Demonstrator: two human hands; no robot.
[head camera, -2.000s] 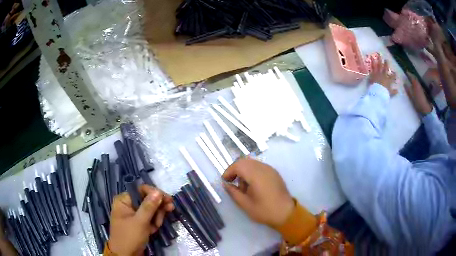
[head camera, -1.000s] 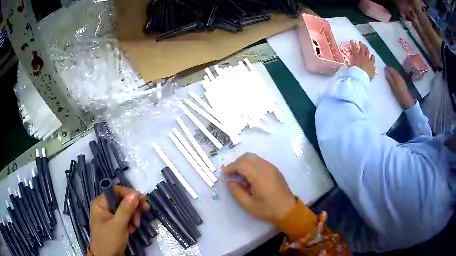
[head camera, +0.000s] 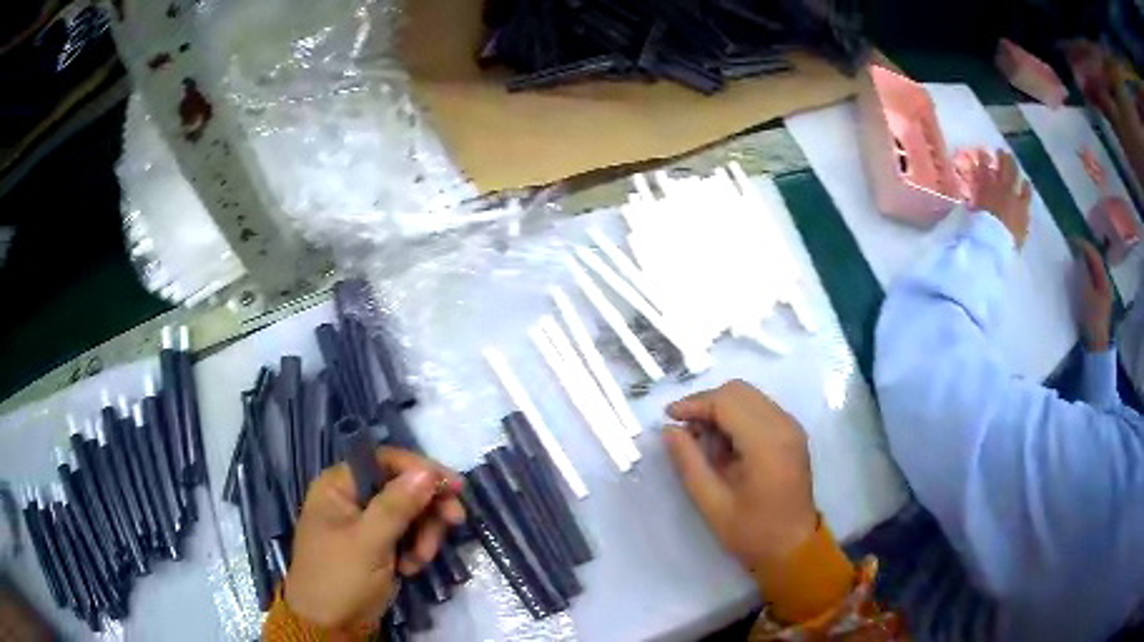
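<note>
My left hand (head camera: 376, 520) grips a black barrel (head camera: 358, 454), its open round end pointing up and away. A tiny shiny speck shows at its fingertips; I cannot tell what it is. My right hand (head camera: 746, 470) is curled just right of the white rods (head camera: 583, 395), thumb and forefinger close together; whether anything tiny is between them is hidden. A small scatter of dark, silvery parts (head camera: 665, 376) lies by the rod ends. Loose black barrels (head camera: 533, 502) lie beside and under my left hand.
Barrels with white tips (head camera: 119, 483) lie in a slanting row at left. A large white rod pile (head camera: 721, 257), crumpled clear bag (head camera: 326, 138), chipped metal upright (head camera: 201, 138) and dark tube heap (head camera: 652, 38) on brown paper (head camera: 565, 132) are beyond. A person in blue sleeves works beside a pink box (head camera: 910, 151) at right.
The camera view has shifted about. My right hand has stayed near the small parts and rod ends, its fingers shifting slightly. My left hand still holds the barrel.
</note>
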